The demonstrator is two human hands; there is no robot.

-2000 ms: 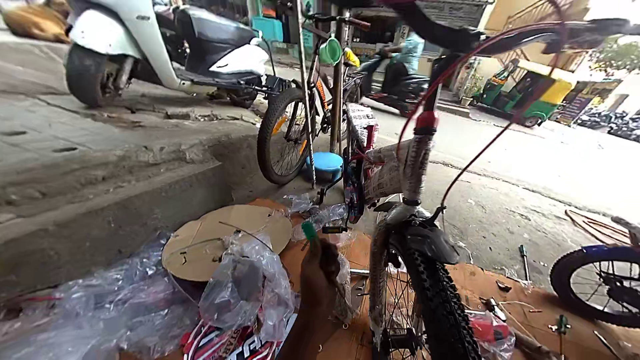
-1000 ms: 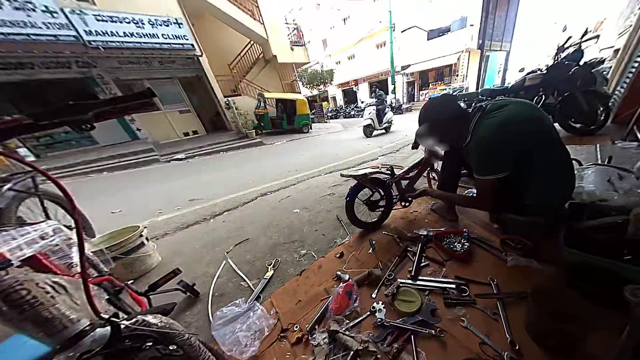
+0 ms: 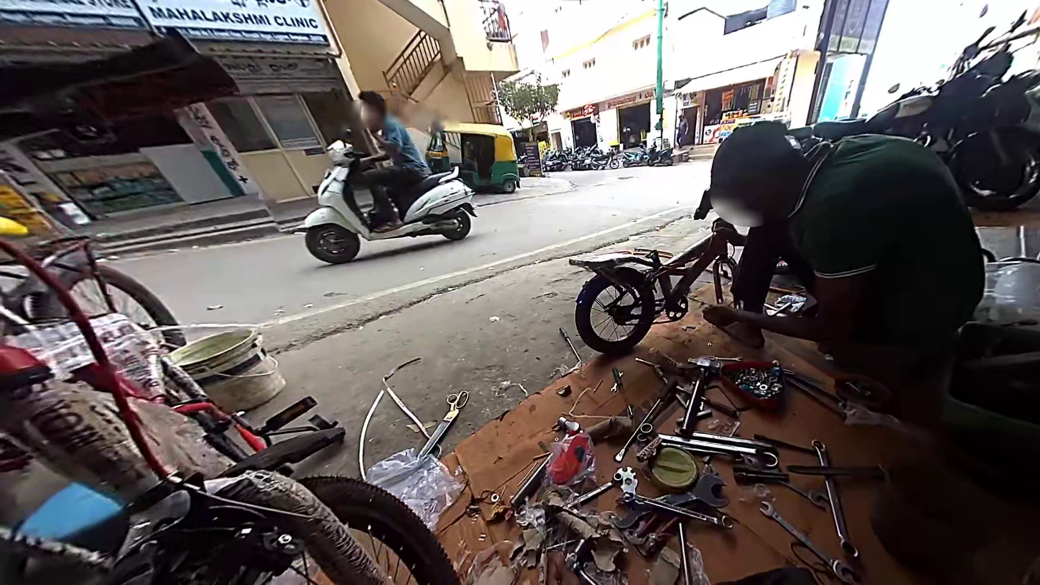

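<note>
Neither of my hands shows in the head view. At the lower left stands a bicycle with a red frame (image 3: 106, 382), parts of it wrapped in plastic and printed sheet, its black front tyre (image 3: 382, 528) near the bottom edge. On brown cardboard (image 3: 487, 447) lie several wrenches (image 3: 800, 532), a hammer (image 3: 697, 394), a green round lid (image 3: 673, 469) and a red tray of small metal hardware (image 3: 756, 382). A pair of scissors (image 3: 445, 418) lies on the ground by a clear plastic bag (image 3: 414, 483).
A co-worker in a dark green shirt (image 3: 886, 211) bends over a small bicycle (image 3: 642, 296) on the right. A bucket (image 3: 236, 370) stands at the left. On the road a person rides a white scooter (image 3: 390, 199), with a green and yellow auto rickshaw (image 3: 479, 158) behind.
The view has swung far to the right. My hand with a green-handled object, seen two seconds ago, is out of view. The white scooter has come closer, toward the left.
</note>
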